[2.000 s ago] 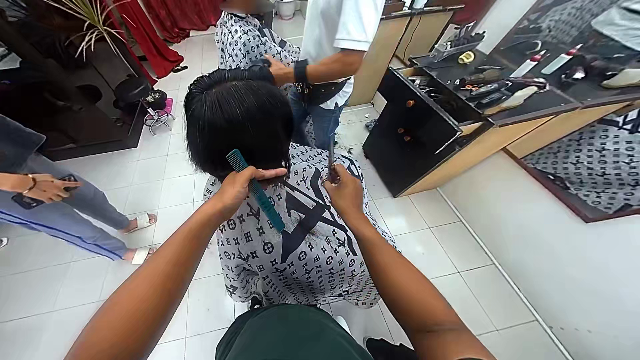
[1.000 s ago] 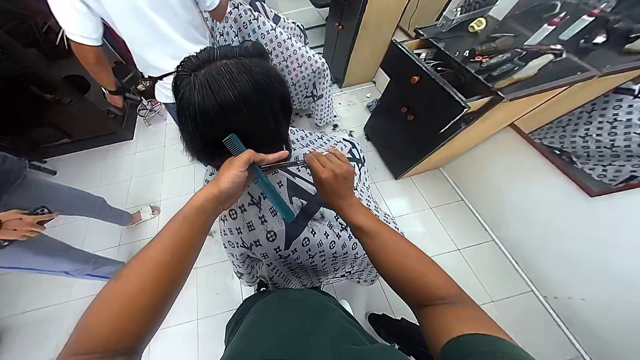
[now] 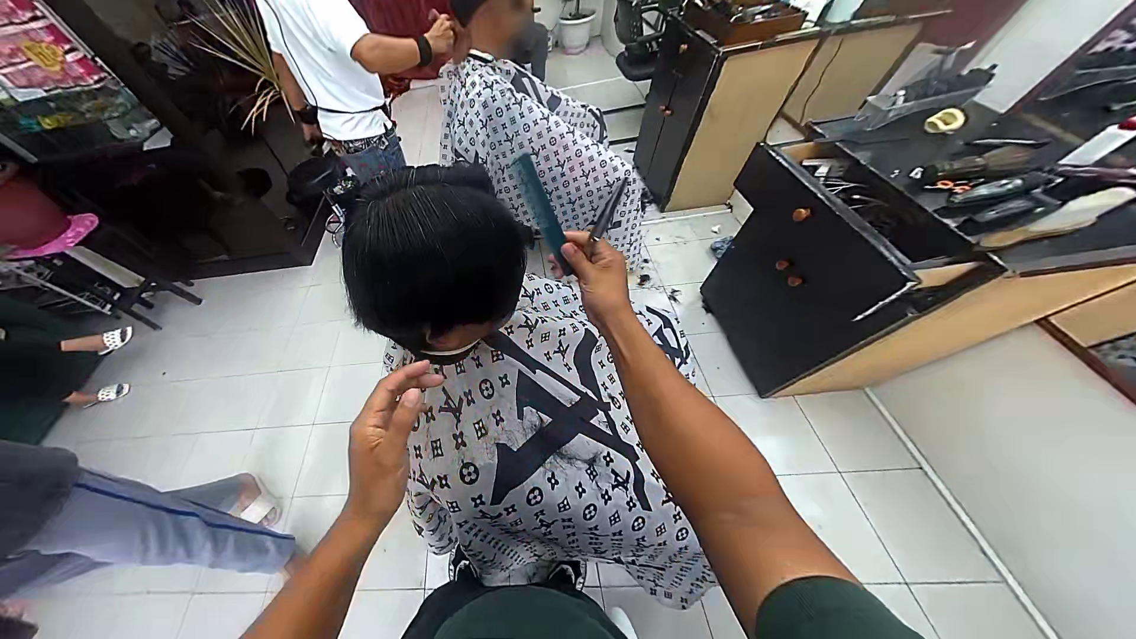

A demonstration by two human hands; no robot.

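Note:
A seated person with straight black hair [image 3: 435,257] faces away from me, draped in a patterned white-and-black barber cape [image 3: 541,444] with loose hair clippings on it. My right hand [image 3: 599,275], to the right of the head, holds a teal comb [image 3: 540,202] and haircutting scissors [image 3: 607,211] together, both pointing up. Empty, with its fingers apart, my left hand [image 3: 386,435] is raised beside the nape at the cape's left edge.
A black drawer cabinet [image 3: 799,266] and a counter with clippers and tools [image 3: 1003,186] are at right. Ahead, a co-worker in a white shirt [image 3: 328,67] stands by another caped person [image 3: 541,133]. Someone's legs [image 3: 160,524] are at lower left; a stool [image 3: 98,275] stands behind.
The teal comb was in my left hand at the nape; now my right hand holds it with the scissors. My right hand has moved up and away from the neck.

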